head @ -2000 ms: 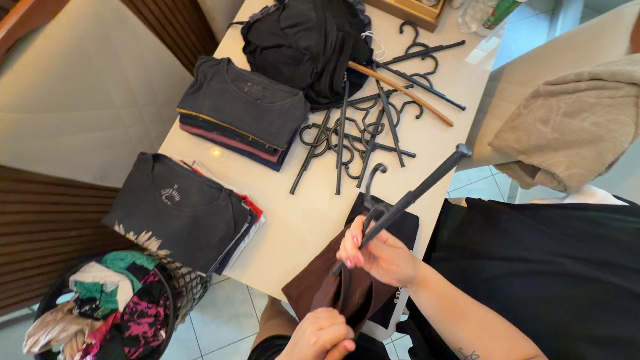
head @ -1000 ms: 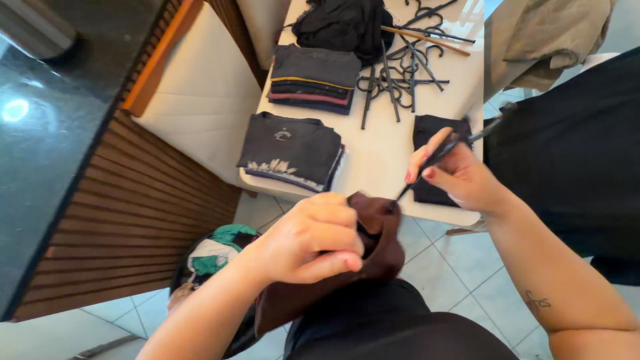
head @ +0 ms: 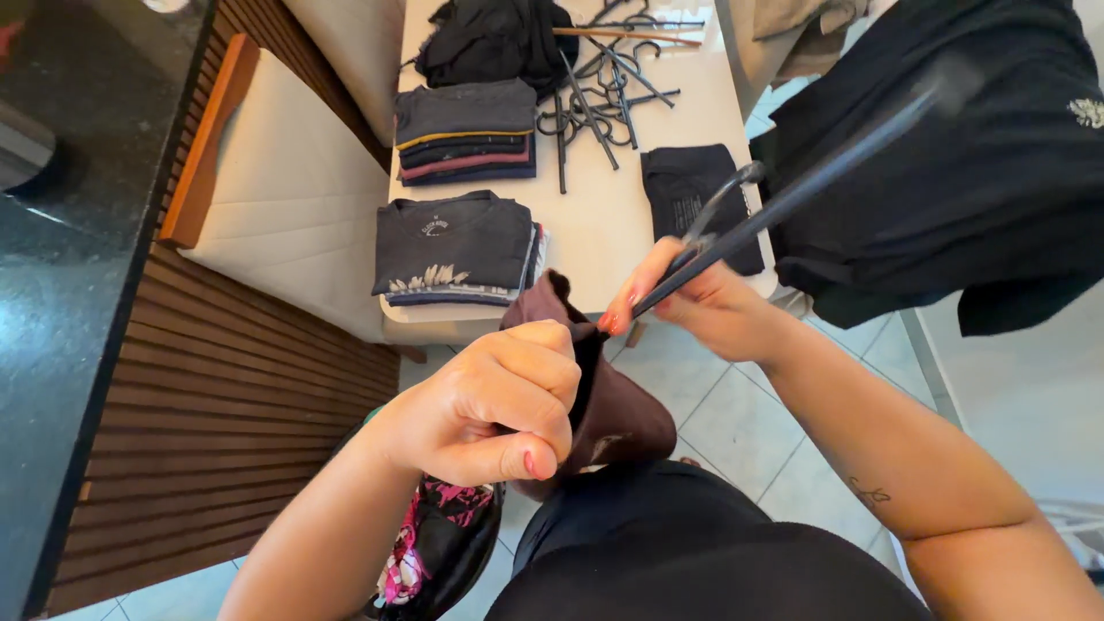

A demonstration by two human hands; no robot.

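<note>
My left hand (head: 496, 405) is closed on the edge of a brown garment (head: 625, 414), which hangs in front of my body. In my right hand (head: 707, 302) is a black clothes hanger (head: 802, 194), its far end pointing up and right and its near end at the garment's opening. How far the hanger reaches into the cloth is hidden. Past my right hand, a folded black garment (head: 690, 185) lies on the table. Several black hangers (head: 617, 103) and a wooden one (head: 638, 35) lie in a tangle farther back.
Two stacks of folded shirts (head: 466, 112) (head: 453, 246) and a black cloth heap (head: 496, 43) occupy the table (head: 595, 250). A basket of clothes (head: 457, 552) stands below left. Black clothing (head: 931, 172) hangs at the right, a chair (head: 293, 190) and dark counter (head: 78, 172) at the left.
The brown garment was low over the table's near edge two seconds ago and now hangs in front of my body. Both hands have moved with it and the hanger. The view has shifted.
</note>
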